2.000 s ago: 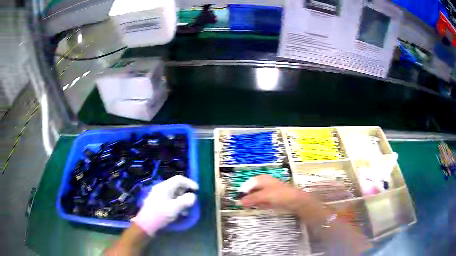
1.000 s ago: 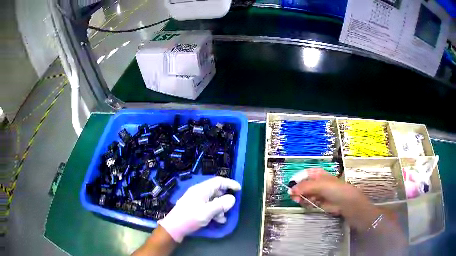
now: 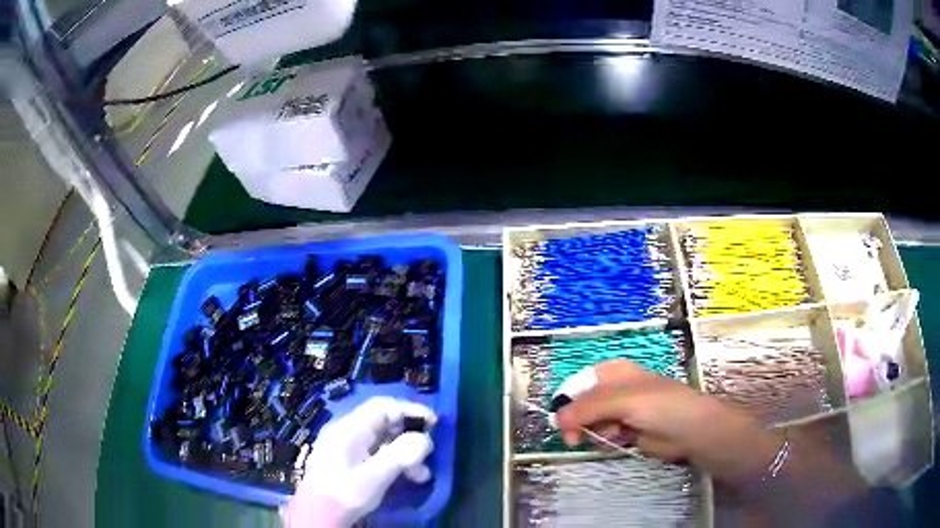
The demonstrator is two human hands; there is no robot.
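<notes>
My left hand [image 3: 361, 459], in a white glove with a pink cuff, is over the near right corner of the blue parts bin [image 3: 450, 340]. It grips a small black connector housing [image 3: 414, 424] between thumb and finger. My right hand [image 3: 618, 407] is over the green wires [image 3: 618, 353] in the cream sorting tray [image 3: 593, 333]. It holds a thin pale wire [image 3: 603, 440] pointing left. White covers its fingertip, with a small dark patch beside it that I cannot identify. The two hands are apart.
Blue wires [image 3: 598, 276], yellow wires [image 3: 744, 266], dull pinkish-brown wires [image 3: 763, 373] and white wires [image 3: 608, 495] fill other compartments. A white and pink item [image 3: 871, 356] lies at the right. Behind stand a white box [image 3: 304, 134] and printed sheets [image 3: 783, 36].
The camera view has shifted. A pale wire shows in my right hand now and one second ago, but not two seconds ago. My left hand stays at the bin's near right corner.
</notes>
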